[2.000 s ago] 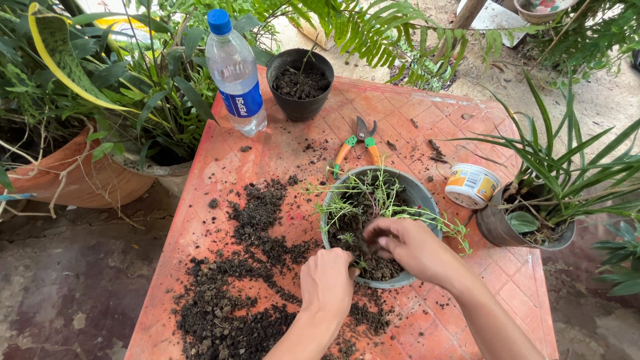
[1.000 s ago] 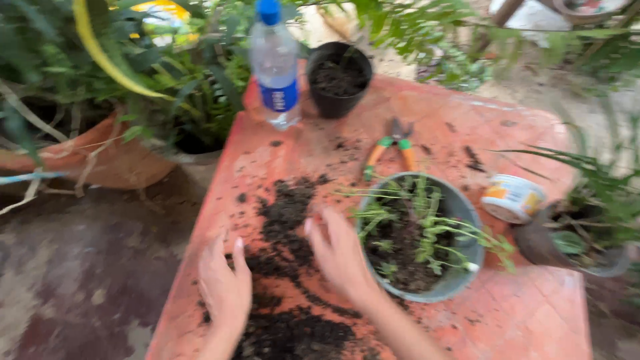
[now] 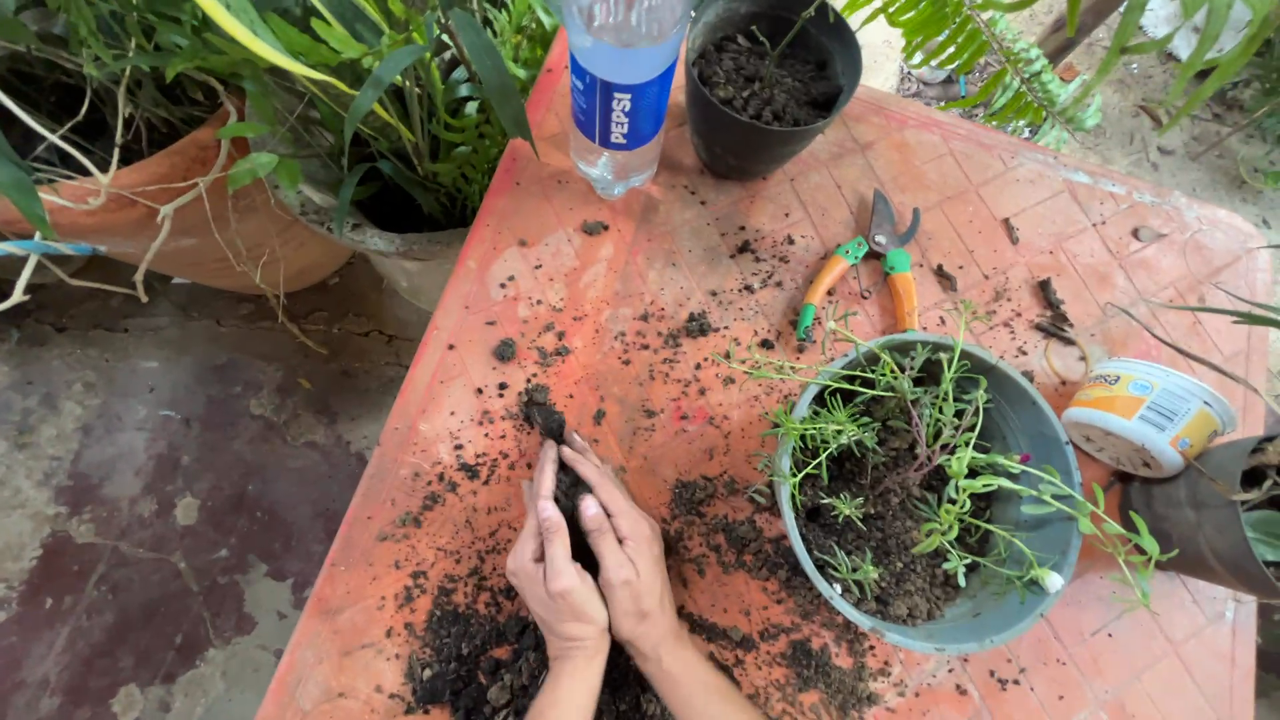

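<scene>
My left hand (image 3: 560, 570) and my right hand (image 3: 625, 550) are cupped together on the table, with dark potting soil (image 3: 572, 495) gathered between them. More loose soil (image 3: 480, 660) lies under and around my wrists. Right of my hands stands a round grey-green plastic pot (image 3: 1035, 450), part filled with soil. Thin-stemmed green plants (image 3: 940, 460) grow in it, some trailing over the rim, one with a small white bud. Behind that pot lie pruning shears (image 3: 880, 250) with orange and green handles, their blades apart.
On the red table (image 3: 1020, 230) stand a Pepsi bottle (image 3: 620, 100) and a black pot of soil (image 3: 770, 90) at the back. A plastic tub (image 3: 1145, 415) lies tipped at the right beside a dark pot (image 3: 1205, 520). Large potted plants (image 3: 230, 230) stand past the left edge.
My hands have left the plants in the grey-green pot and moved left to the spilled soil. Apart one second ago, they are now together around soil. The view has shifted closer.
</scene>
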